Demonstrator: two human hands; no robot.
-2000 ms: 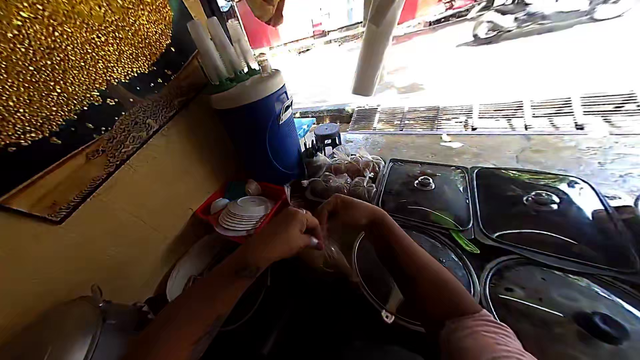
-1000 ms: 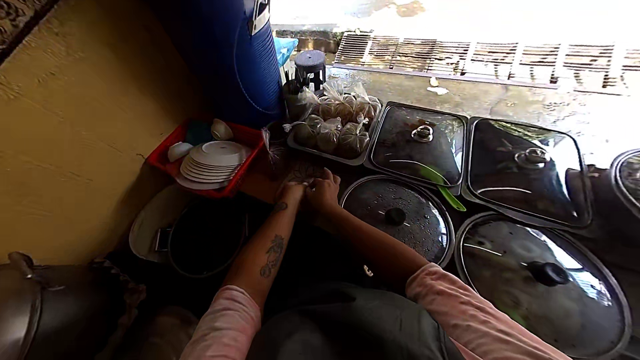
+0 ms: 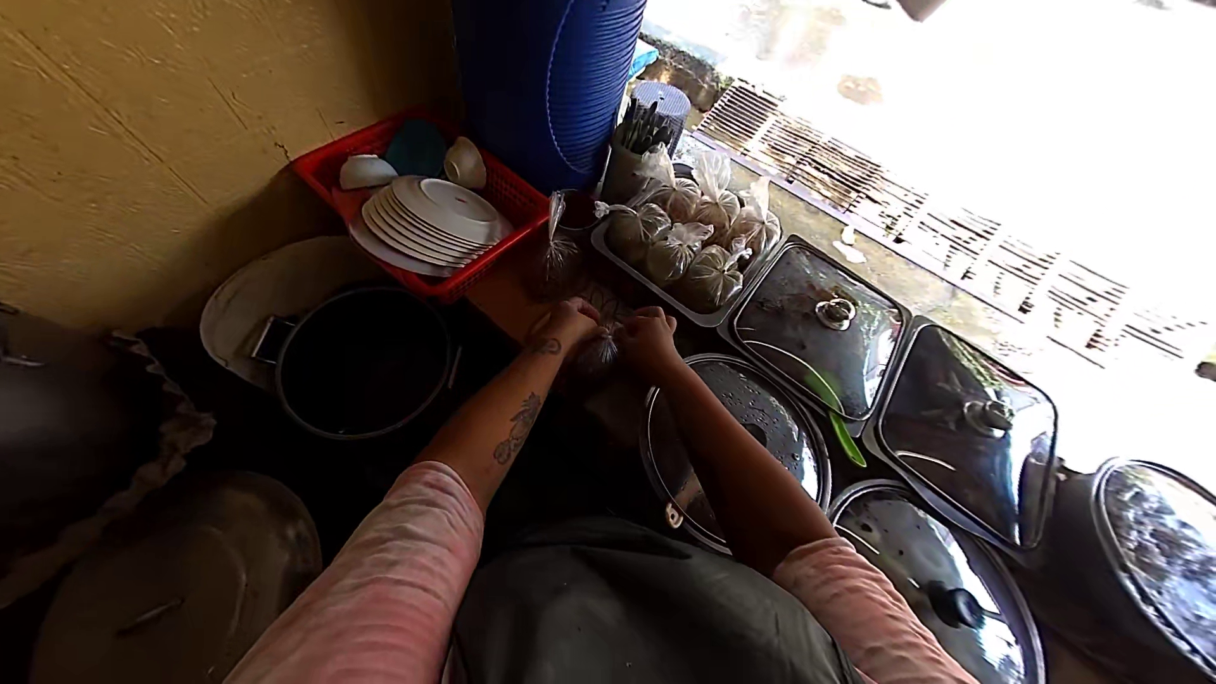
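My left hand (image 3: 572, 325) and my right hand (image 3: 648, 340) are close together, fingers pinched at the gathered neck of a clear plastic bag (image 3: 598, 353). The bag hangs between them; its contents are too dark to make out. Behind my left hand stands another knotted plastic bag (image 3: 558, 256). Just beyond my right hand, a metal tray (image 3: 655, 287) holds several tied plastic bags of food (image 3: 712, 274).
A red plastic basket (image 3: 456, 283) holds stacked white plates (image 3: 427, 223) and bowls. Below it is a dark pot (image 3: 366, 361). A blue drink cooler (image 3: 560, 85) stands behind. Lidded pans (image 3: 822, 323), a round glass lid (image 3: 750, 427) and a green-handled utensil (image 3: 844, 437) lie to the right.
The view has tilted down and turned. My hands have gone from raised in front of the basket and tray to lower over the work surface, still close together.
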